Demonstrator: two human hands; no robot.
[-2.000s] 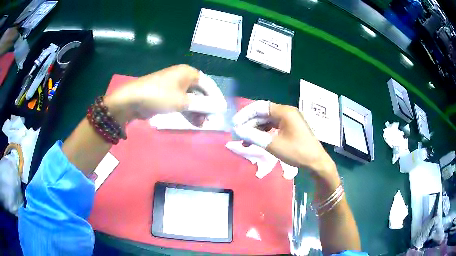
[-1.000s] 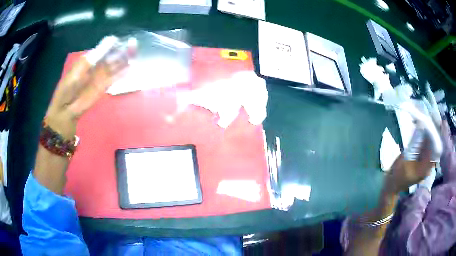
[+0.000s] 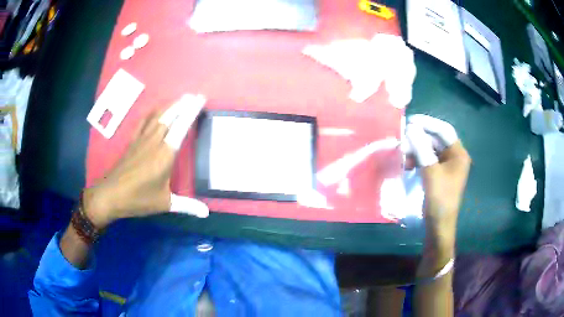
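Observation:
A black-framed tablet (image 3: 261, 156) with a pale screen lies on the red-pink mat (image 3: 247, 71). My left hand (image 3: 145, 162) is open at its left side, fingers spread, with white-cotted tips beside its upper and lower left corners; whether they touch it is unclear. My right hand (image 3: 438, 155), also in white finger cots, is pinched at the mat's right edge. A glossy streak of clear film (image 3: 358, 164) runs from beside the tablet to its fingertips and appears held there. The film's exact outline is hard to see.
A white card with a cutout (image 3: 116, 102) and white discs (image 3: 141, 41) lie left. A silvery sheet (image 3: 255, 13) is at the far edge. A crumpled wipe (image 3: 377, 65) and yellow piece (image 3: 376, 8) lie right. Beyond are a box lid (image 3: 436, 28) and tray (image 3: 482, 52).
My left hand has left the silvery sheet and come down beside the tablet. My right hand has come back from the far right to the mat's edge. The view has shifted.

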